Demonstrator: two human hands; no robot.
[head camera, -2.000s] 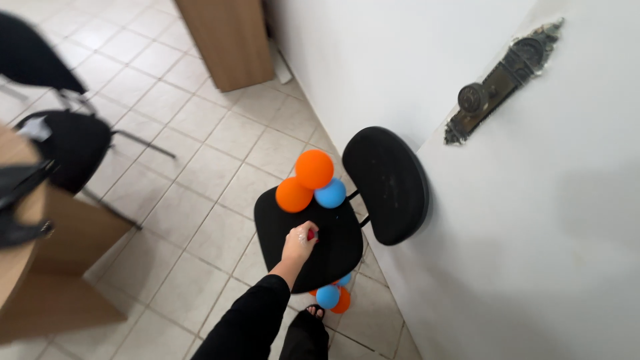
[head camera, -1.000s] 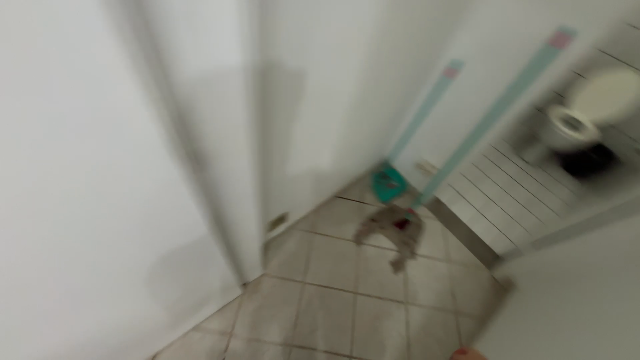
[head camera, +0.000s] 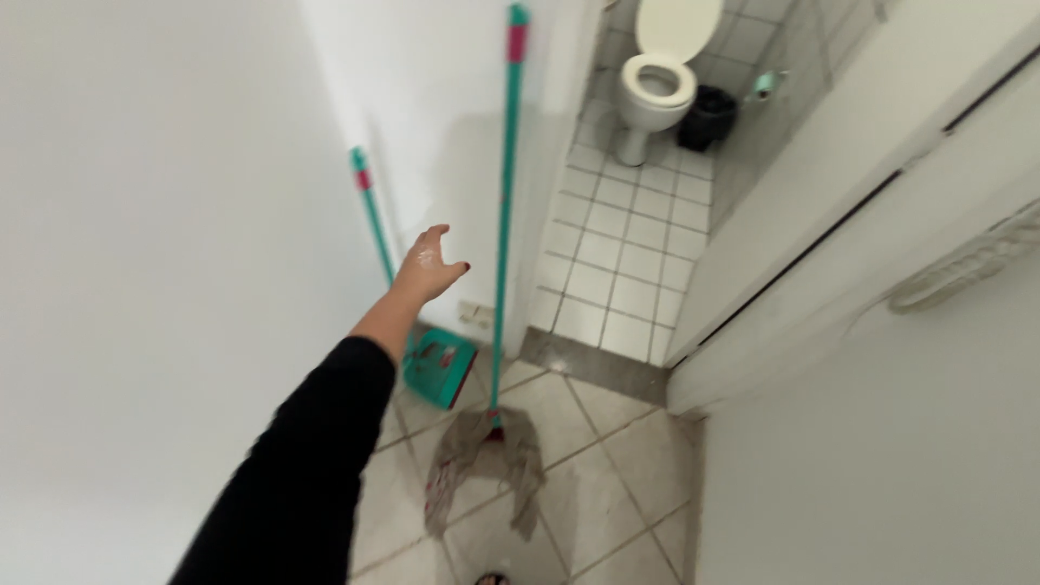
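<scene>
My left hand, at the end of a black sleeve, reaches forward in mid-view with thumb and fingers apart and nothing held. To its right a long teal handle with a pink band leans upright by the doorway. At the foot of that handle a grey-brown cloth is draped on the tiles over a mostly hidden pink head. Behind my wrist and left of it runs the shorter teal handle of a teal dustpan, which rests on the floor at the wall. My right hand is out of view.
Past a grey threshold, a white toilet with its lid raised stands beside a black bin. A white wall fills the left side. A white door frame borders the doorway on the right.
The view has moved from a black chair with balloons to this doorway. My left hand, at the chair two seconds ago, now reaches out beside the teal handles.
</scene>
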